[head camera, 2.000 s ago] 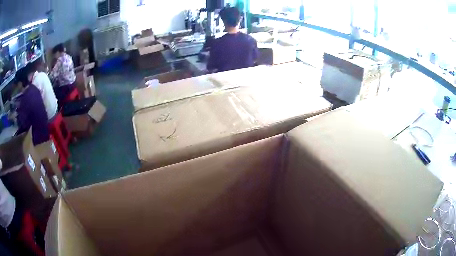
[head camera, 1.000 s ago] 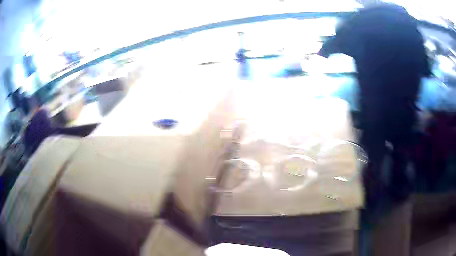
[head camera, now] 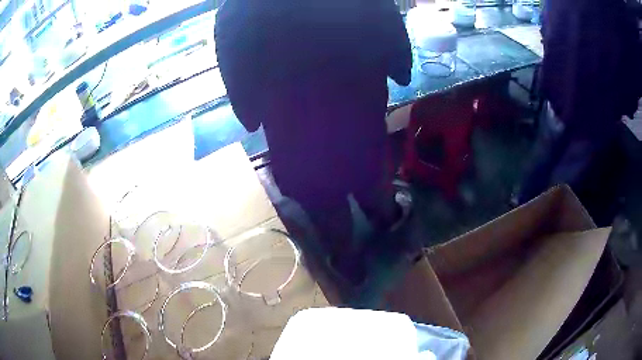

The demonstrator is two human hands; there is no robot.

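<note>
Neither of my hands shows. A bright white, rounded object (head camera: pixel 345 337) is cut off by the bottom edge at the centre; whether a hand holds it cannot be told. A crumpled whitish plastic piece (head camera: pixel 442 344) lies against its right side. Several thin silvery rings (head camera: pixel 226 316) lie apart on tan cardboard (head camera: pixel 243 211) at the left. One ring near the middle has a small block at its lower rim. At the far left, a single ring and a small dark blue item (head camera: pixel 23 294) lie on a carton top.
A person in dark clothes (head camera: pixel 317 119) stands close beyond the rings, back turned. Another person (head camera: pixel 588 70) is at upper right. A red stool (head camera: pixel 440 144) is between them, below a green-topped bench (head camera: pixel 486 56). An open carton (head camera: pixel 521 246) with raised flaps is at lower right.
The view has swung right from the large open carton to the rings and the standing person. The white object shows more fully at the bottom edge than one second ago.
</note>
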